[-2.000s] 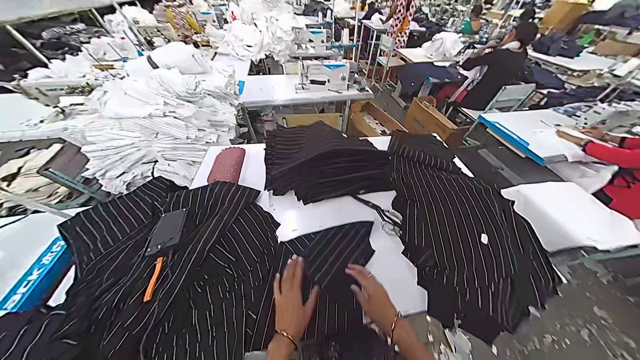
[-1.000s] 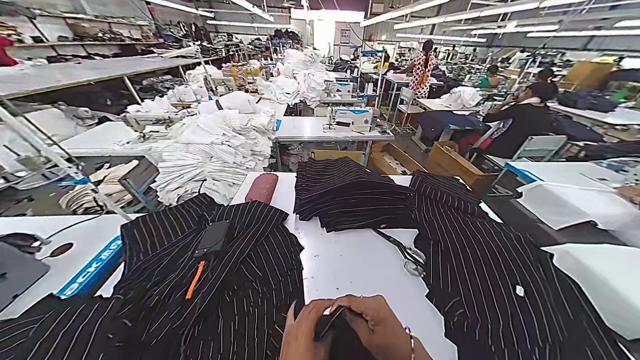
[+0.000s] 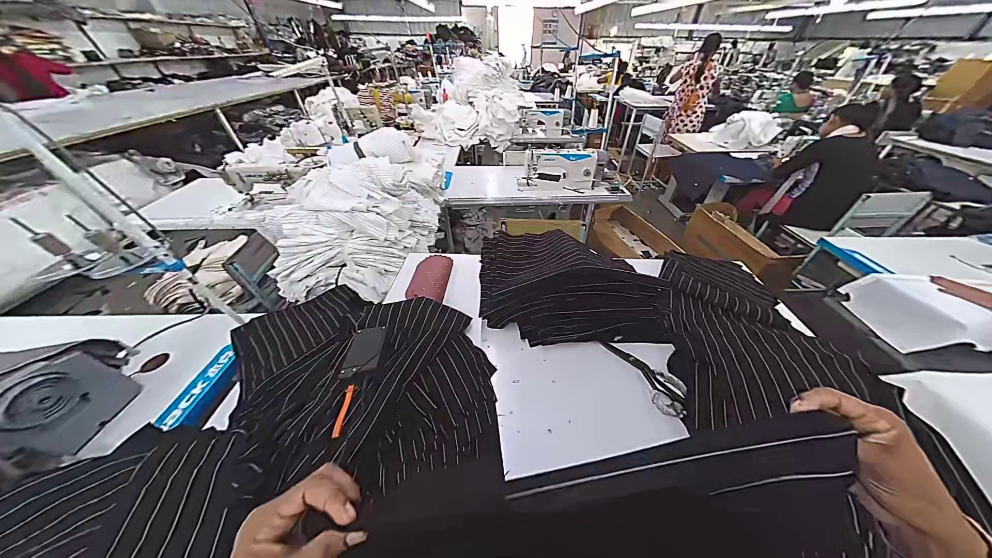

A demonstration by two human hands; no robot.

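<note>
My left hand (image 3: 298, 515) pinches one end of a black striped fabric piece (image 3: 682, 488) at the bottom of the view. The other end is gripped by my right hand (image 3: 891, 457), so the cloth stretches between them above the near edge of the white table (image 3: 573, 403). Black striped pieces (image 3: 434, 395) lie at the left, with a dark flat object (image 3: 363, 353) and an orange strip (image 3: 342, 411) on them. A stack of striped panels (image 3: 566, 291) sits at the table's far side. More striped cloth (image 3: 759, 356) lies at the right, beside dark-handled scissors (image 3: 643, 372).
A reddish roll (image 3: 429, 279) lies at the table's far left corner. Beyond are a heap of white garment pieces (image 3: 356, 225), a sewing machine (image 3: 562, 169) and cardboard boxes (image 3: 728, 240). A person in black (image 3: 829, 174) sits at the right. A grey machine part (image 3: 62, 395) is at the left.
Two seconds ago my hands lay on a striped piece on the table; one second ago they were close together. Now they are wide apart with cloth held between them. The view has tilted up.
</note>
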